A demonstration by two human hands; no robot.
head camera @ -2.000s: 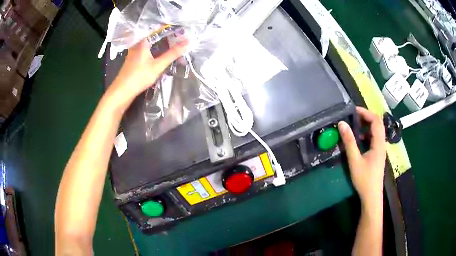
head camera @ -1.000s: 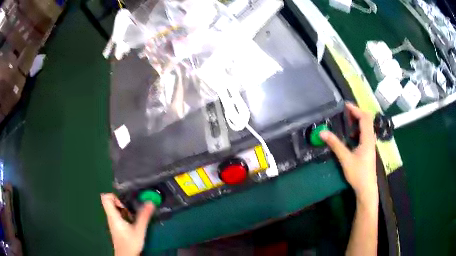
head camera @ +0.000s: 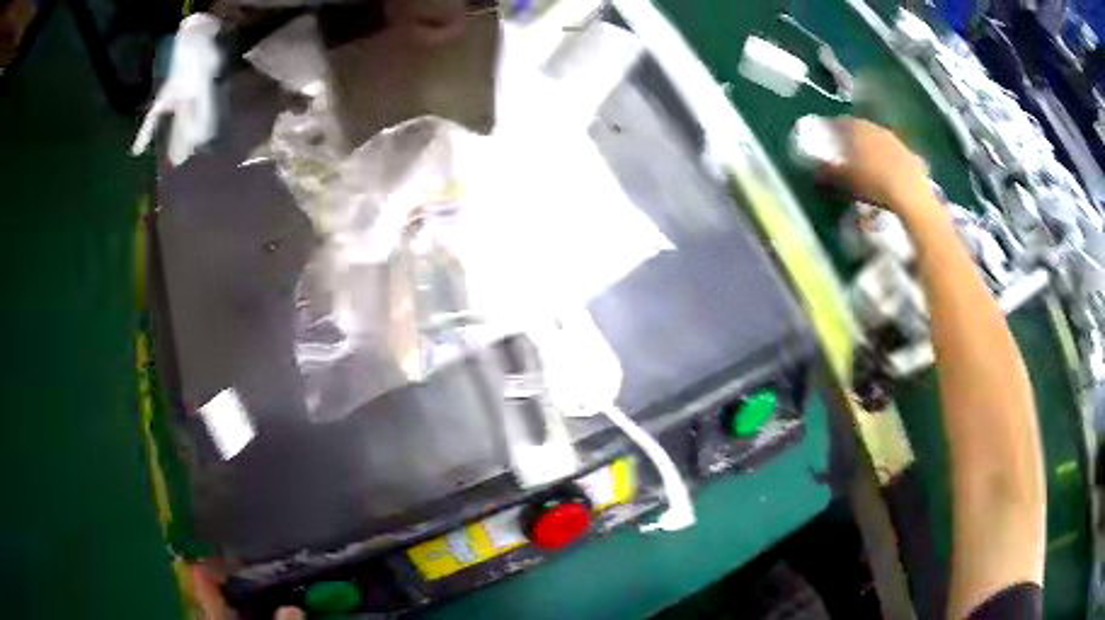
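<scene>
The black press base [head camera: 255, 497] has crinkled clear film [head camera: 364, 254] over its middle, and a dark block [head camera: 418, 73] stands at the film's rear. A white cord [head camera: 654, 454] comes out from under the film and hangs over the front edge, its small plug at the end. What lies under the film is washed out by glare. My right hand [head camera: 866, 164] is over the conveyor, blurred, its fingers closed on a white power adapter [head camera: 816, 141]. My left hand [head camera: 209, 593] is cut off by the bottom edge; fingertips show apart beside the left green button [head camera: 333, 596].
The red stop button [head camera: 559, 523] and right green button [head camera: 754, 413] are on the base's front. A white glove [head camera: 192, 91] lies at the left rear. Another adapter [head camera: 773, 64] is on the green belt [head camera: 727, 24]. Piled adapters [head camera: 891, 297] lie beside my right forearm.
My right hand has left the right green button and reached over the conveyor to an adapter. My left thumb is off its button. The view has shifted, and the dark block now shows behind the film.
</scene>
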